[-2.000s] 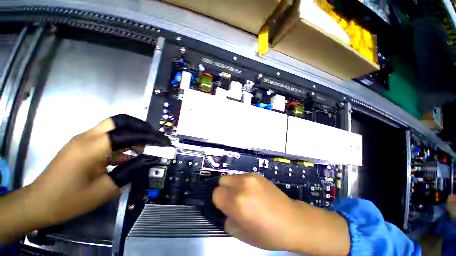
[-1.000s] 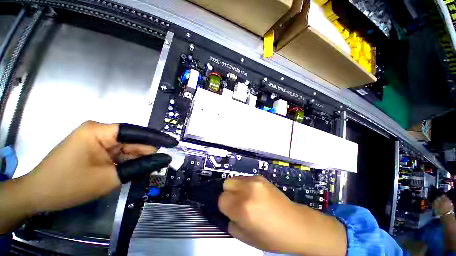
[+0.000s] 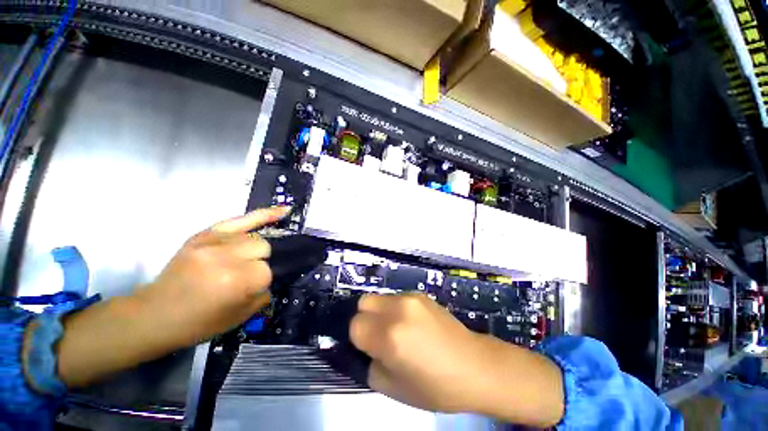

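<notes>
The large black circuit board (image 3: 265, 185) lies in its metal frame in front of me. Two long white heatsink blocks (image 3: 392, 210) run along its middle, and a finned heatsink (image 3: 295, 370) sits at its near edge. My left hand (image 3: 223, 274) is over the board's left part, one finger stretched toward the small parts and the black-covered fingertips together. My right hand (image 3: 413, 349) is curled low over the board just above the fins, its black-covered fingers against the dark board. A small bright spot (image 3: 325, 342) shows beside them. What either hand holds is hidden.
A cardboard box of yellow parts (image 3: 539, 97) stands on the shelf beyond the board, beside another brown box (image 3: 379, 25). A shiny metal plate (image 3: 152, 143) lies left of the board. Another populated board (image 3: 699, 295) is at the right, with a blue sleeve (image 3: 733, 404) near it.
My left hand has turned and its black-covered fingers, earlier apart near a small white block, are now together over the board. That block no longer shows there. My right hand has barely moved.
</notes>
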